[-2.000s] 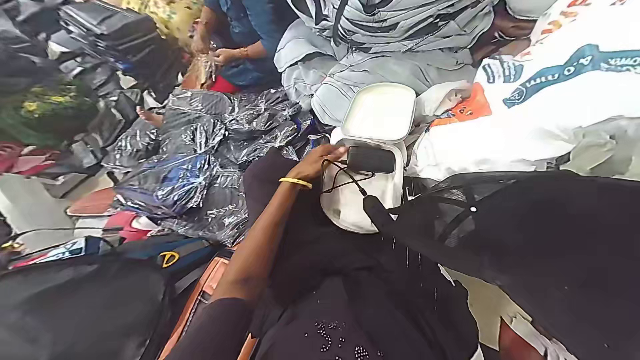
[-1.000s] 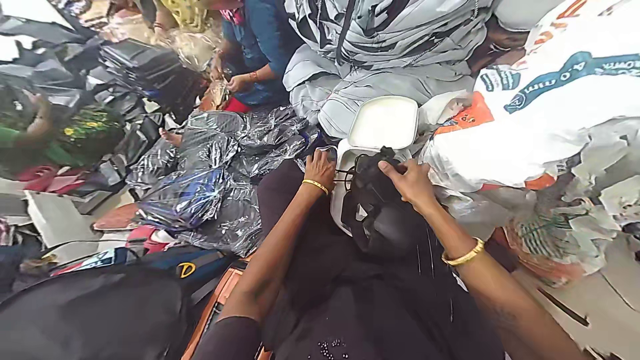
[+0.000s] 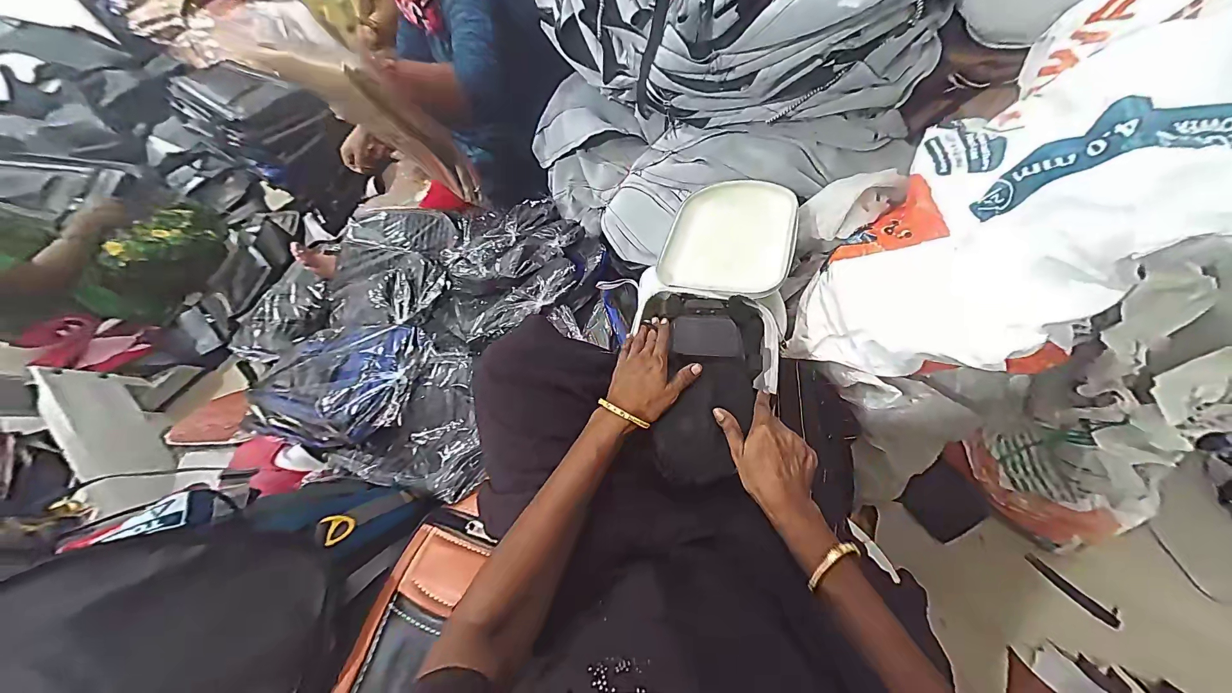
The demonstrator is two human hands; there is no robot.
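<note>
A black fabric piece with a smooth rectangular patch [image 3: 705, 337] lies over a white plastic container on my lap. The container's white lid [image 3: 729, 237] stands opened behind it. My left hand [image 3: 650, 375] rests flat on the left edge of the black piece, fingers pointing away from me. My right hand [image 3: 776, 460] is at its lower right, the index finger extended to the edge and the thumb apart, touching or just beside the fabric. Neither hand is closed around anything. The container's front is hidden under the black piece.
Plastic-wrapped dark items [image 3: 385, 318] lie to the left, a black bag [image 3: 164, 606] at lower left. Grey fabric [image 3: 731, 144] is piled ahead. A large white printed sack [image 3: 962, 298] stands on the right, plastic bags below it. Another person's arm [image 3: 423, 87] is at upper left.
The black piece, bunched up between my hands a second ago, now lies spread over the container. Both hands have come down onto or beside it; my right hand was absent two seconds ago.
</note>
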